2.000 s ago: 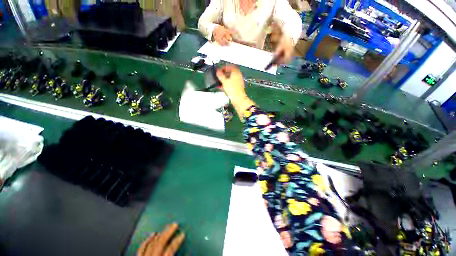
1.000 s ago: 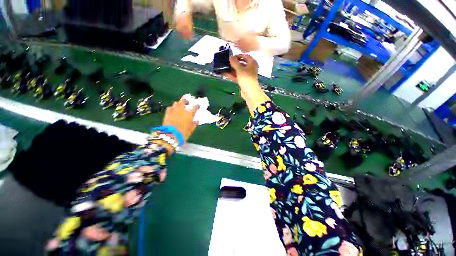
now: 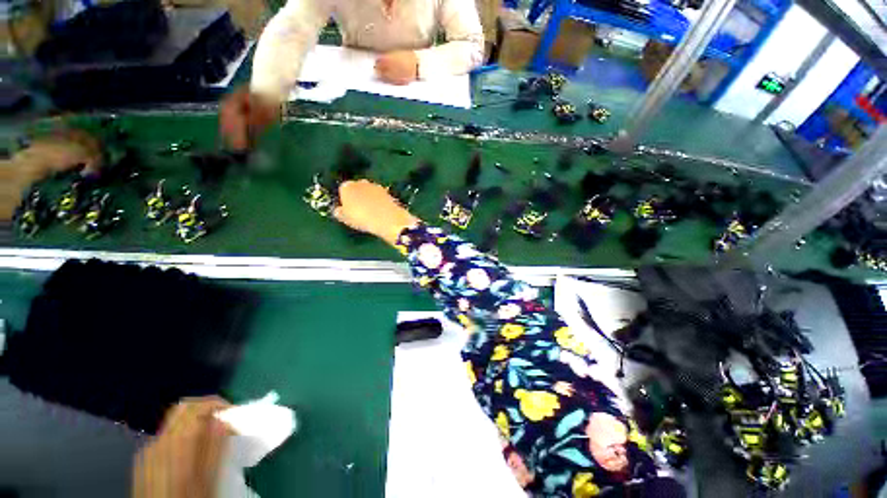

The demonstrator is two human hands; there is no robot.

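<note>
My right hand [image 3: 374, 209], in a floral sleeve, is over the green conveyor. Its fingertips are at a circuit board with yellow parts [image 3: 318, 197]; whether they grip it cannot be told. My left hand [image 3: 185, 447] is blurred at the bottom left and holds crumpled white cloth or paper [image 3: 258, 428]. One black housing [image 3: 419, 331] lies at the top edge of the white paper sheet [image 3: 433, 428], partly under my right sleeve.
Stacked black housings [image 3: 117, 340] lie left on a dark mat. A tangle of wired boards [image 3: 768, 418] lies right. Boards line the conveyor [image 3: 282, 233]. A person opposite reaches a hand [image 3: 248, 119] over it; another blurred hand [image 3: 49, 165] is far left. A metal post [image 3: 671, 78] slants at right.
The black piece that was in my right hand is gone from it, and the hand has moved left and down onto the conveyor. My left hand has moved back to the bottom left with the white piece.
</note>
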